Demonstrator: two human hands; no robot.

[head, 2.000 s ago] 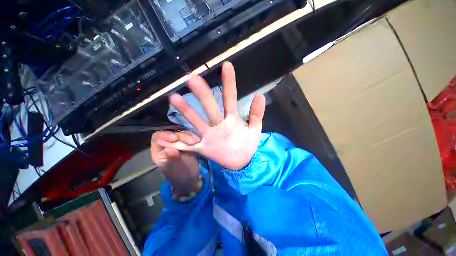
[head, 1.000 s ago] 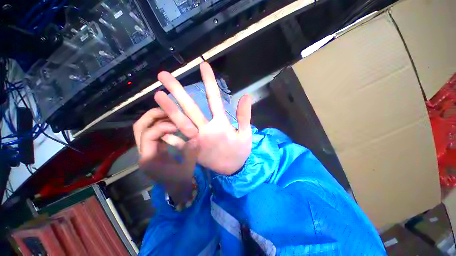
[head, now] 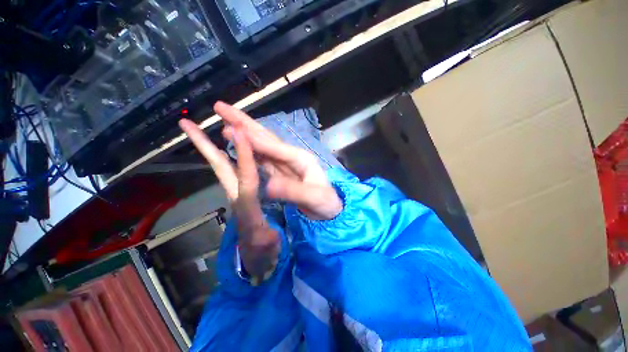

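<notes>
My left hand (head: 246, 196) is in the middle of the view, seen edge-on, with its fingers stretched upward and a bracelet at the wrist. My right hand (head: 296, 172) comes from the right out of a blue sleeve, its fingers pointing up and left. The hands are close together and overlap in view; whether the palms touch is not clear. Nothing shows in either hand. Beyond them, a black test fixture (head: 237, 79) with clear covers (head: 127, 62) lies along the bench edge, with a small red light lit.
A large cardboard carton (head: 513, 165) stands at right, with red packing material (head: 613, 196) beyond it. Salmon-red trays (head: 113, 309) are on a rack at lower left. Blue cables (head: 27, 161) lie at the left end of the fixture.
My right hand has turned from a spread palm facing the camera to a side-on pose. The fingers of my left hand have straightened, and the two hands have come together.
</notes>
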